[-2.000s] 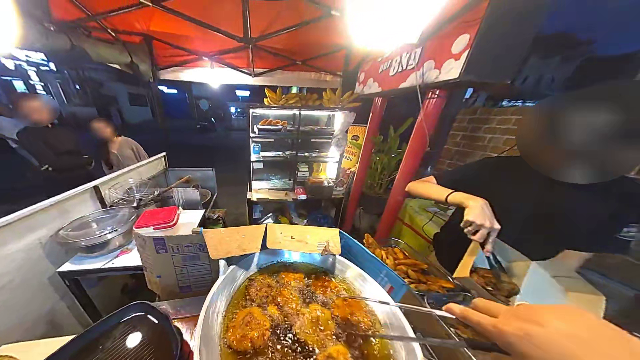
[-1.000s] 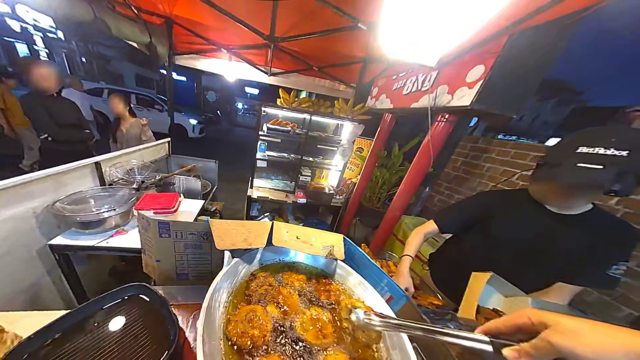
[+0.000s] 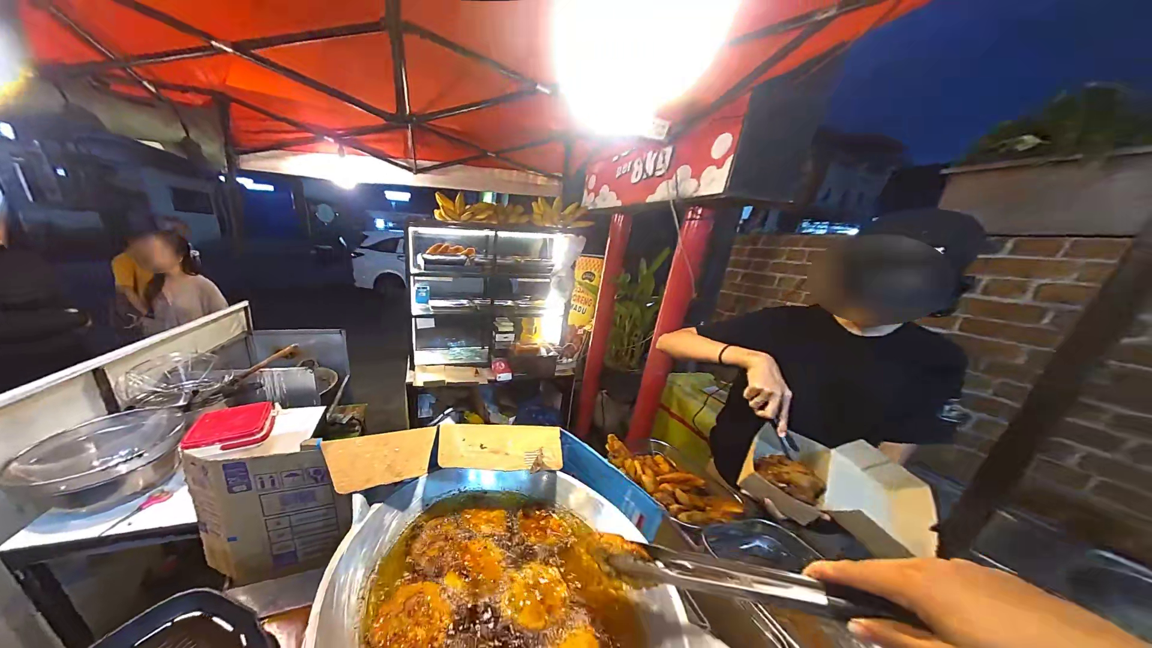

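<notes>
My right hand (image 3: pixel 954 598) grips black-handled metal tongs (image 3: pixel 738 576) at the lower right. The tips of the tongs are at a browned fried piece (image 3: pixel 616 549) along the right side of a wide metal pan (image 3: pixel 337 585). Several golden fritters (image 3: pixel 535 594) bubble in the pan's dark oil. Cardboard flaps (image 3: pixel 499 447) stand behind the pan's far rim. My left hand is out of the frame.
A co-worker (image 3: pixel 828 378) holds tongs in an open food box (image 3: pixel 882 495) at right. Nearby stands a tray of fried pieces (image 3: pixel 675 486). Left are a carton (image 3: pixel 270 513), a red lid (image 3: pixel 229 425), a clear-covered bowl (image 3: pixel 99 459) and a black tray (image 3: pixel 180 625). A lit display case (image 3: pixel 493 297) stands beyond.
The co-worker's hand, over the fried pieces a second ago, is now at the open box with tongs. The tips of my tongs remain at the pan's right side.
</notes>
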